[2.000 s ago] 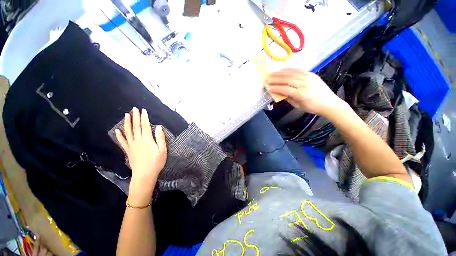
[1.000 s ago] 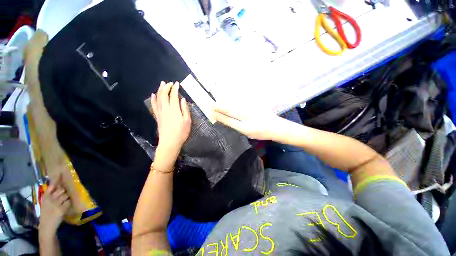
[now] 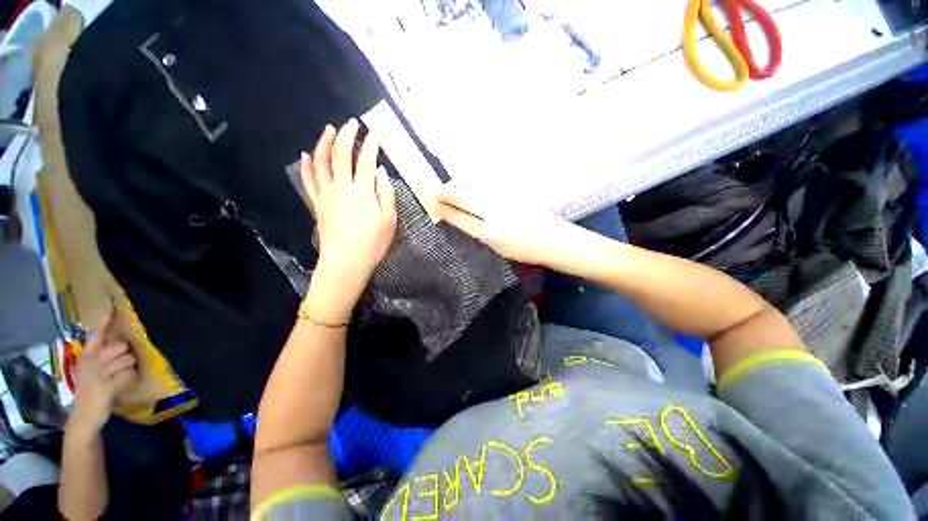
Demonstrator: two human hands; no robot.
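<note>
A large black garment panel [image 3: 153,254] lies over the left of the table, with a bracket-shaped mark and two light buttons. A grey checked piece [image 3: 448,275] lies on it. My left hand [image 3: 351,209] is flat on the checked piece, fingers slightly apart, pressing it. My right hand [image 3: 488,219] holds the near end of a pale tan card strip [image 3: 407,163], which lies slanting along the checked piece's upper edge on the black cloth. Its fingertips are on the strip. Scissors with yellow and red handles [image 3: 748,46] lie at the upper right, blades cut off by the frame.
The white table has a ruler edge [image 3: 651,173]. A small purple-pink tool [image 3: 580,46] lies near the machine parts at the top. Black and checked cloth [image 3: 814,295] is heaped at the right. Another person's hand [image 3: 105,361] is at the lower left, by a tan board [image 3: 76,224].
The right hand has come from the table beside the scissors to the panel, bringing the card strip onto the cloth. The view has shifted, with the scissors now nearer the top edge.
</note>
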